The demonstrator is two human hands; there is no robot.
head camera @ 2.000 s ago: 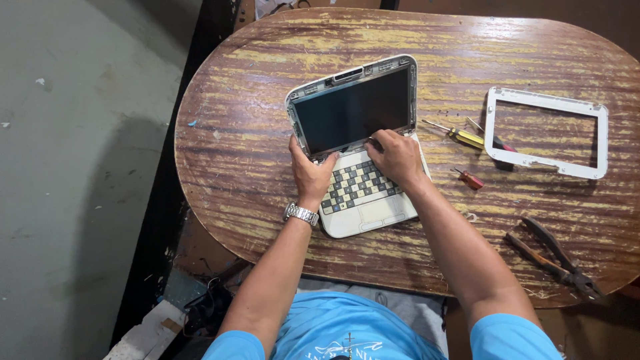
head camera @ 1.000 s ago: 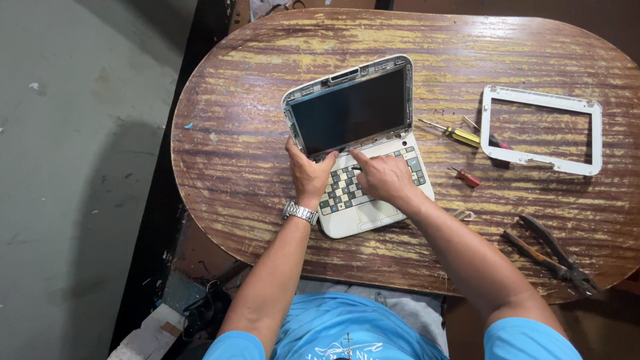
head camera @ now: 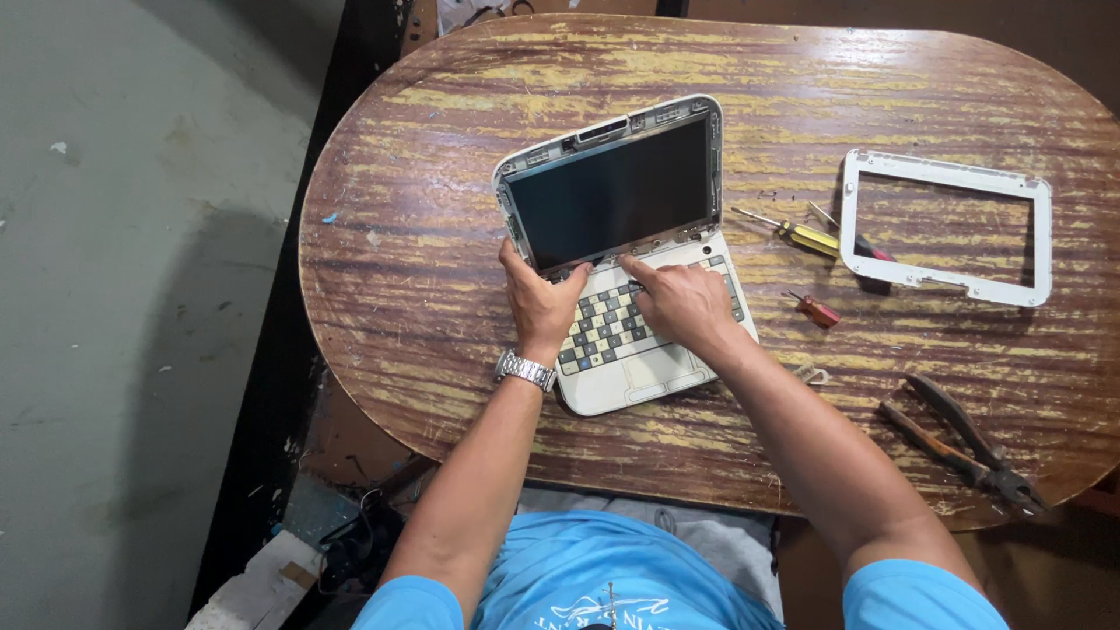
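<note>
A small white laptop (head camera: 604, 389) lies open on the worn wooden table, its keyboard mixing dark and pale keys. The bezel is off its lid, so the metal edges and fittings around the dark screen (head camera: 617, 192) are exposed. My left hand (head camera: 542, 302) grips the lower left corner of the lid, with the thumb at the screen's bottom edge near the hinge. Above the keyboard, my right hand (head camera: 682, 302) points its index finger at the lower edge of the screen; the other fingers are curled. Whether something small sits under that fingertip cannot be seen.
Right of the laptop lie a white screen bezel (head camera: 945, 284), a yellow-handled screwdriver (head camera: 809, 237), another screwdriver (head camera: 871, 248) partly under the bezel and a short red screwdriver (head camera: 818, 311). Worn pliers (head camera: 984, 459) rest near the front right edge of the wooden table (head camera: 420, 350).
My right hand was at the screen's lower edge nearer the right hinge; it has moved left along that edge, its index finger now extended. My left hand stays at the lid's corner.
</note>
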